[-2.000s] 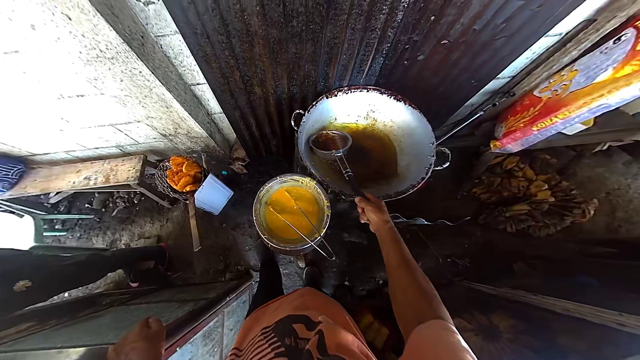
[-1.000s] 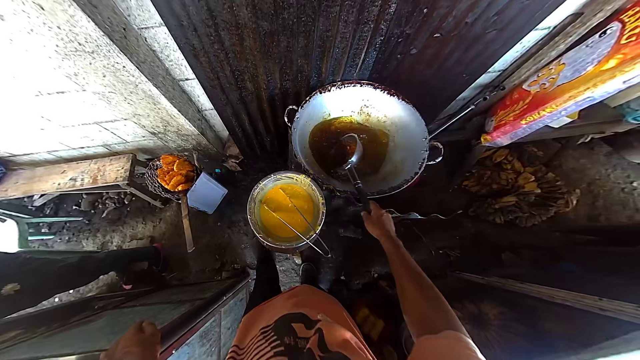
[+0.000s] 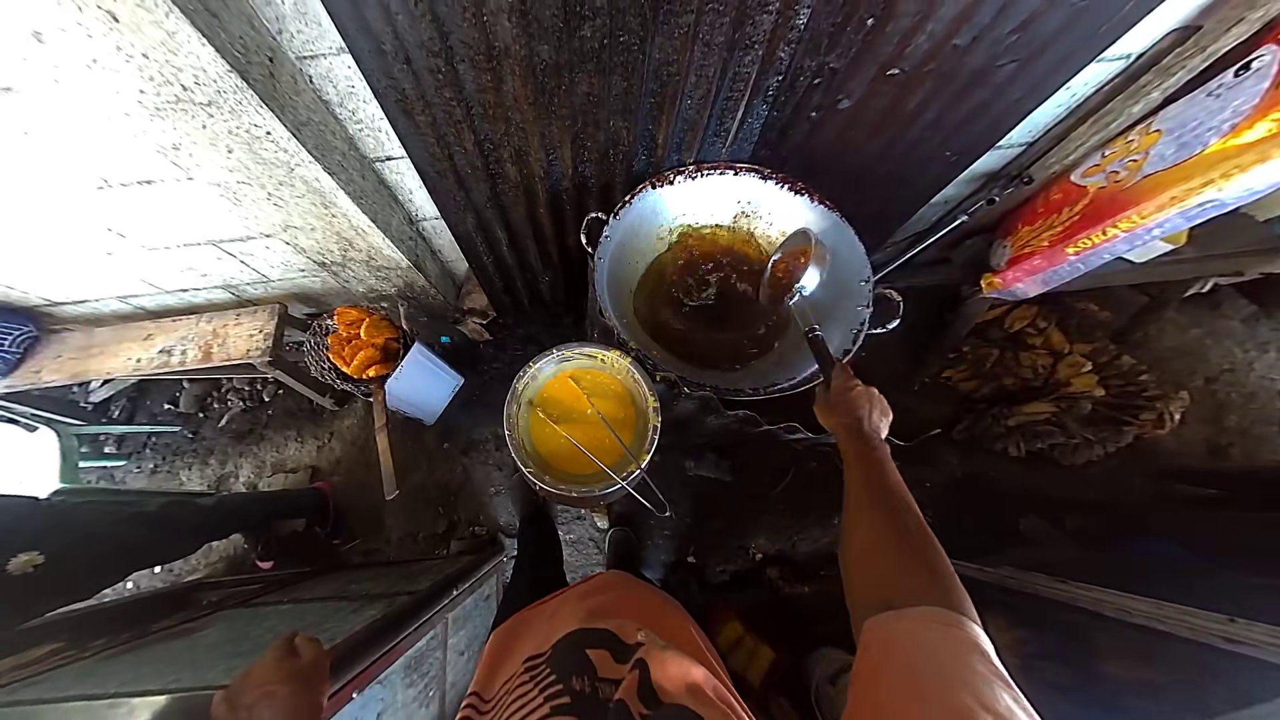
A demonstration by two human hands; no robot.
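Note:
My right hand [image 3: 853,405] grips the dark handle of a metal strainer ladle [image 3: 797,268], whose bowl hangs over the right side of a large metal wok [image 3: 850,235]. Dark oil [image 3: 700,300] lies in the wok; whether the ladle touches it I cannot tell. Left of and below the wok stands a round pot [image 3: 512,420] of yellow-orange batter [image 3: 580,425], with metal tongs [image 3: 600,455] resting in it and over its rim. Down at the left, my left hand [image 3: 275,680] is partly cut off by the frame edge, over a counter edge; no object shows in it.
A basket holds fried orange pieces [image 3: 362,342] beside a white container [image 3: 424,383] and a wooden bench [image 3: 160,345]. Corrugated metal [image 3: 600,100] stands behind the wok. A red and yellow sack [image 3: 1140,180] and a dry, brownish pile [image 3: 1060,380] are at right. Another person's leg [image 3: 170,525] shows at left.
The ladle has moved with my right hand, from over the left and middle of the wok to its right side. My left hand stays low at the left.

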